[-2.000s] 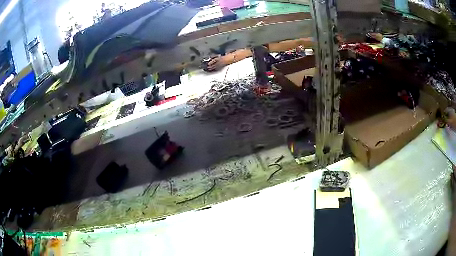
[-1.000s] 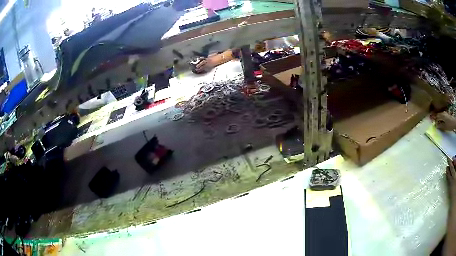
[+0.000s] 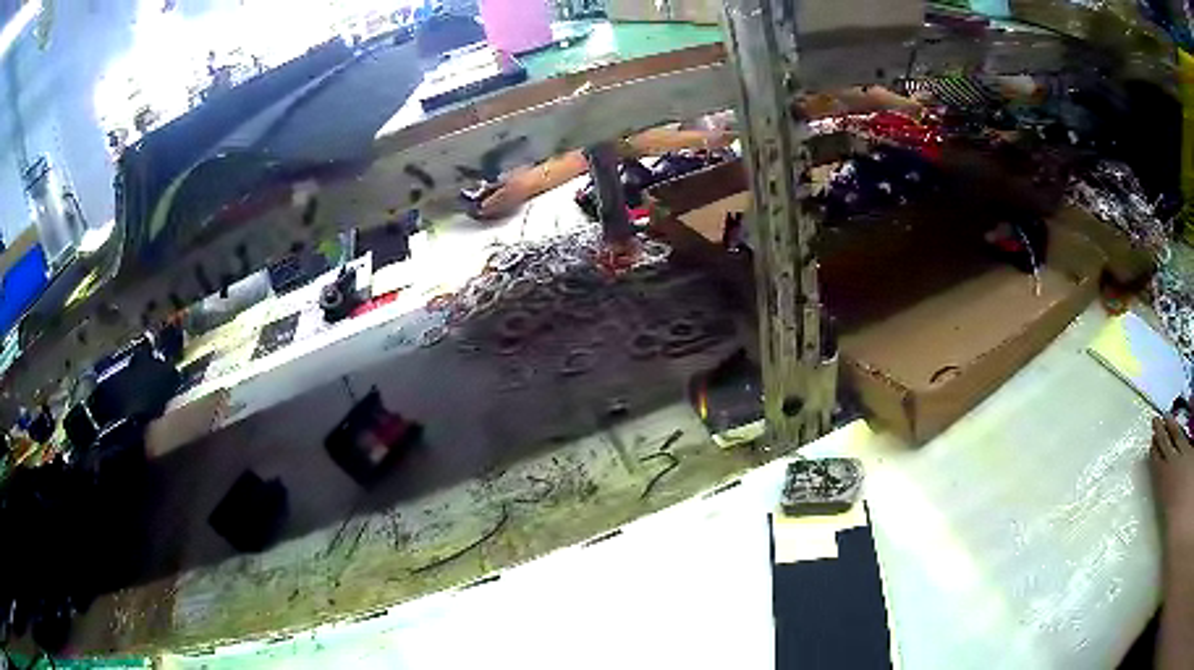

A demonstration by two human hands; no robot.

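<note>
Neither of my hands is in view. Nearest in front of me, a long flat black strip (image 3: 829, 609) lies on the white surface, cut off by the bottom edge. Pale yellow paper (image 3: 803, 537) shows at its head. A small speckled grey box (image 3: 821, 484) sits just above that paper. On the grey board to the left lie two units: a plain black one (image 3: 249, 511) and an open black one with red and white inside (image 3: 373, 437), with a thin lead sticking up.
A metal post (image 3: 786, 262) stands beside a cardboard tray (image 3: 976, 353) holding a dark unit. Whitish rings (image 3: 563, 295) lie piled behind the board. Black parts (image 3: 79, 524) are heaped left. Another person's hand (image 3: 1169, 452) is near a paper sheet (image 3: 1142, 360) at right. Another person's forearm (image 3: 550, 179) shows beneath the shelf.
The view has shifted, so the units, post and tray sit further left in the picture. More of the other person's hand and arm shows at the right edge.
</note>
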